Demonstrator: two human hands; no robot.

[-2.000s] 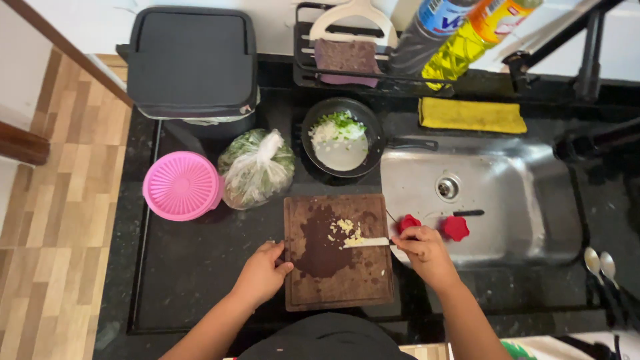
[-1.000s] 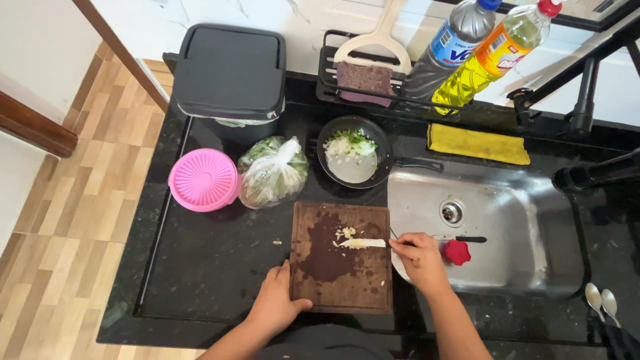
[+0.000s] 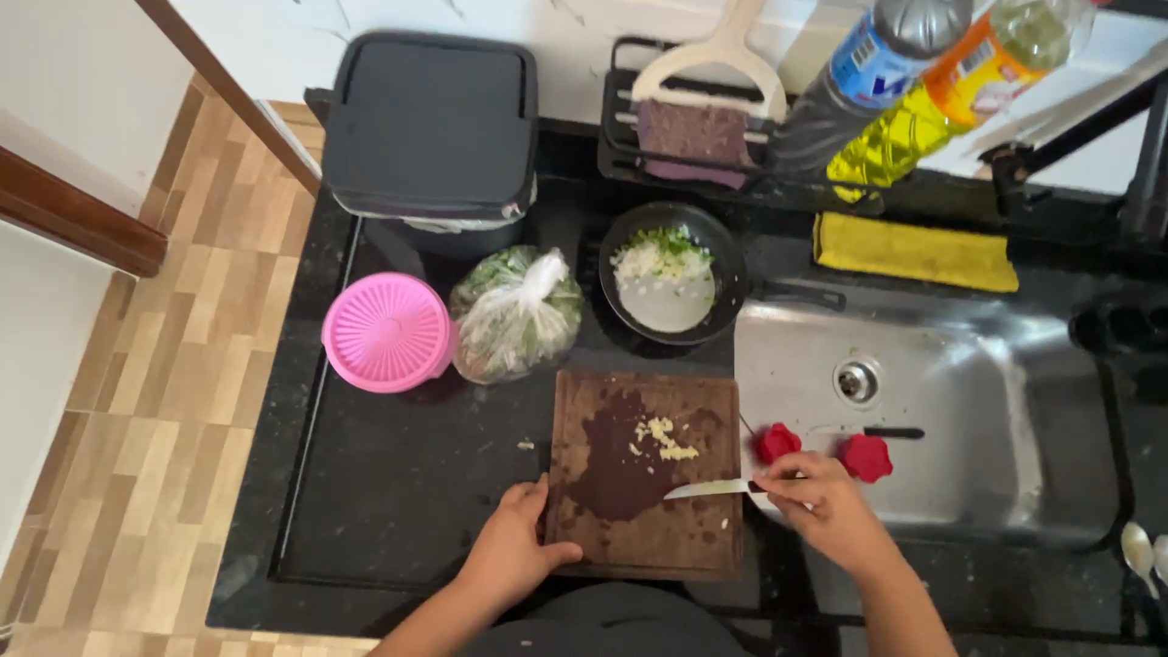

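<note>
My right hand (image 3: 817, 506) grips the dark handle of a small knife (image 3: 707, 489), its blade lying over the right part of a wooden cutting board (image 3: 648, 557). Chopped pale bits, possibly garlic, (image 3: 663, 438) lie on the board above the blade, beside a dark wet patch. My left hand (image 3: 520, 543) rests at the board's lower left edge, thumb on top. Behind the board stands a small black frying pan (image 3: 671, 315) with chopped white and green pieces in it. A knotted plastic bag of greens (image 3: 516, 315) touches a pink lidded container (image 3: 388, 332).
To the right is a steel sink (image 3: 967, 383) with red flower-shaped objects (image 3: 865, 457) and another knife (image 3: 892, 432). A yellow cloth (image 3: 915, 252) lies behind it. Along the wall stand a dark lidded bin (image 3: 433, 119), a black rack (image 3: 620, 137) and two bottles (image 3: 922, 123). Spoons (image 3: 1139, 552) lie far right.
The knife blade has moved from beside the chopped bits toward the near side of the board. My left hand stays at the board's left edge.
</note>
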